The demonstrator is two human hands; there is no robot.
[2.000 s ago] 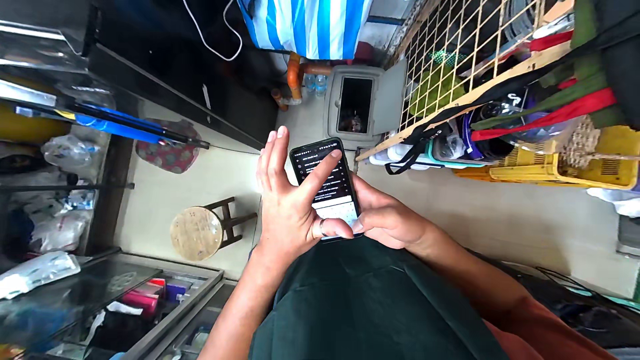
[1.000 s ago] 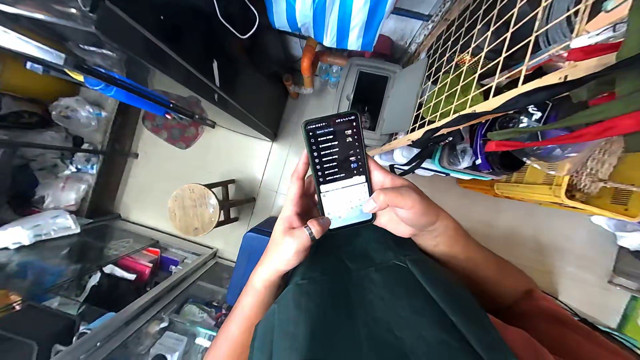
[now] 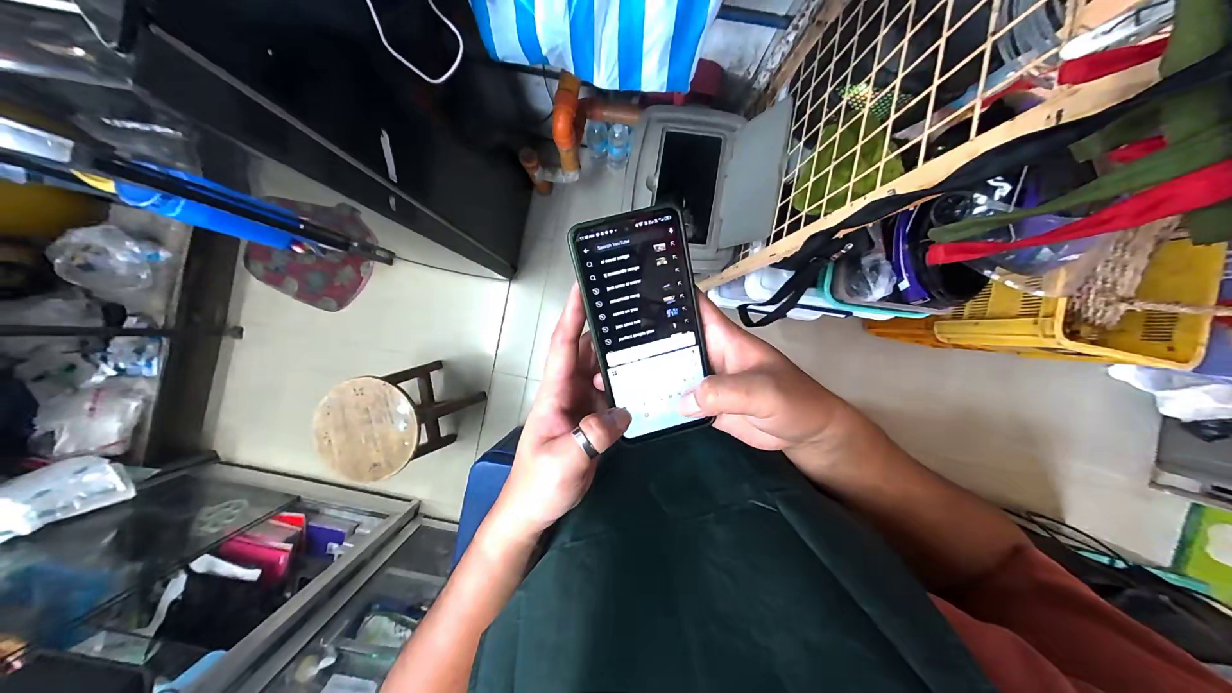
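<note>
A smartphone (image 3: 643, 322) is held upright between both hands above a dark green cloth over my lap. Its screen shows a dark list with small pictures, and a light keyboard below. My left hand (image 3: 563, 433), with a ring on one finger, grips the phone's left edge, thumb at the lower left corner of the screen. My right hand (image 3: 760, 385) holds the right edge, its thumb over the keyboard's right side. The fingers behind the phone are mostly hidden.
A round wooden stool (image 3: 366, 428) stands left, by a glass display case (image 3: 318, 577). A patterned cushion (image 3: 322, 255) lies beyond. Ahead is a grey door-fronted box (image 3: 688, 173); right are a wire grid (image 3: 895, 106) and a yellow plastic crate (image 3: 1136, 327).
Two seconds ago my left hand was over the screen with a finger on its upper part; now it holds the phone's left side. Both thumbs are at the keyboard.
</note>
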